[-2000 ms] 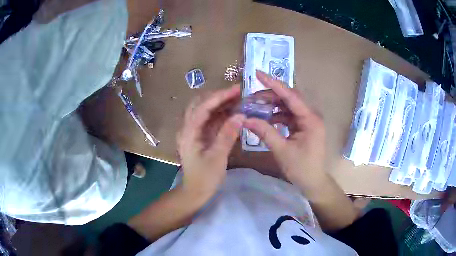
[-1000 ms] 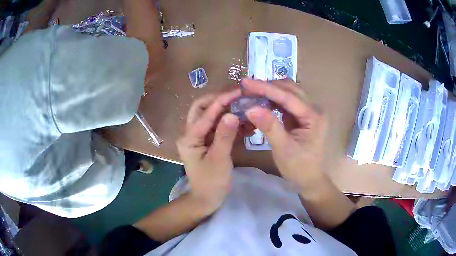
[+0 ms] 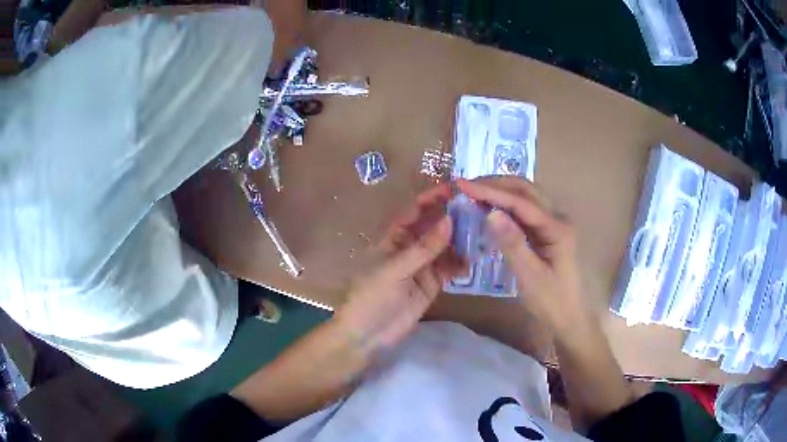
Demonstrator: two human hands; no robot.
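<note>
My left hand (image 3: pixel 414 250) and my right hand (image 3: pixel 531 237) meet in front of me and hold a small blue-purple clear packet (image 3: pixel 469 226) between their fingertips. The packet is partly hidden by the fingers and blurred. Below the hands a white compartment tray (image 3: pixel 472 129) lies on the brown bench, its middle covered by the hands. A round item shows in one of its upper pockets. A small square blue packet (image 3: pixel 371 167) lies left of the tray, and a small heap of tiny shiny pieces (image 3: pixel 437 162) lies beside the tray's left edge.
A mixed pile of sleeved sticks and black cable (image 3: pixel 289 108) lies at the upper left. A long sleeved stick (image 3: pixel 273 230) lies below it. Overlapping trays (image 3: pixel 673 246) stand at the right. A co-worker in pale cloth (image 3: pixel 112 190) leans in from the left. Another tray (image 3: pixel 664 30) lies on the green surface.
The view has shifted, so the bench things sit lower and further right. The packet is turned more upright in my fingers. The co-worker's arm has moved back from the pile.
</note>
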